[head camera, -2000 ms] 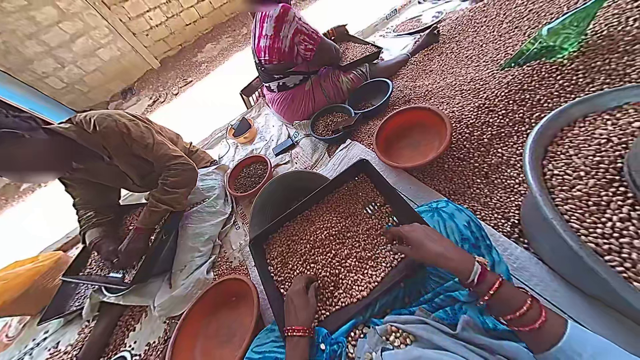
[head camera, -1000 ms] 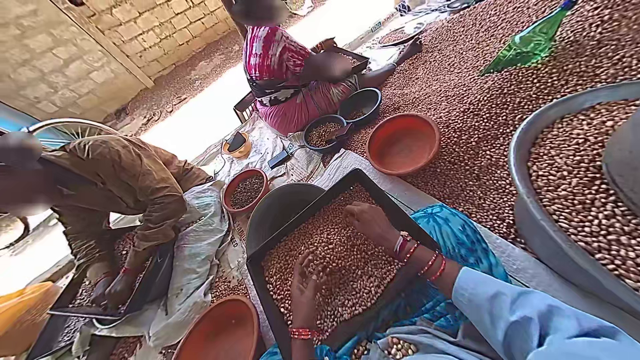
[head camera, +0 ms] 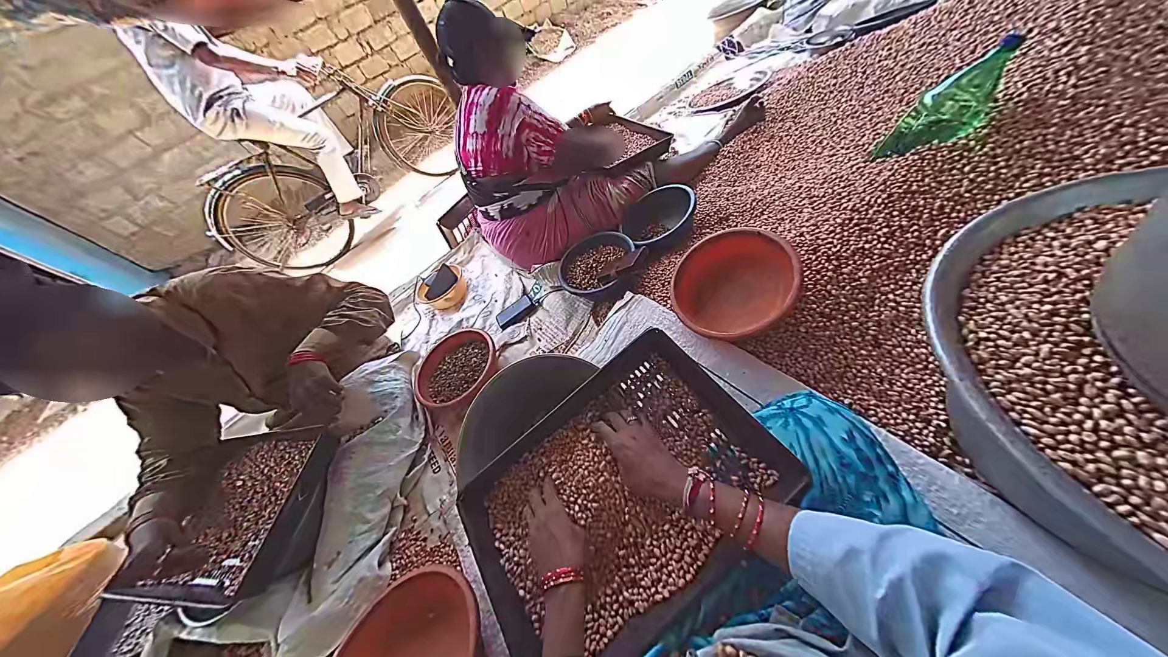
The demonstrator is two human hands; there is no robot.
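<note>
A black slotted plastic tray [head camera: 482,538] lies tilted across my lap, filled with small brown nuts or seeds [head camera: 630,547]. My left hand [head camera: 554,529], red bangles at the wrist, rests palm down with fingers spread on them. Farther up the tray, my right hand [head camera: 643,456] lies on the nuts, fingers stretched toward the far left; its wrist carries several red bangles. Neither hand is seen gripping anything. Slots of the tray floor show beyond my right hand. Part of a large dark round basin [head camera: 516,401] sits under the tray's far left edge.
Orange bowls [head camera: 735,285] stand ahead and at lower left [head camera: 411,620]. A metal tub [head camera: 976,383] of nuts stands right, beside a large heap [head camera: 849,228] with a green bottle [head camera: 954,100]. Two people sit with trays, left [head camera: 246,365] and ahead [head camera: 520,164]; a cyclist [head camera: 265,100] is behind.
My right hand has shifted on the nuts, and more of the tray's slotted floor shows near its far right side. A person on a bicycle has come into view at upper left.
</note>
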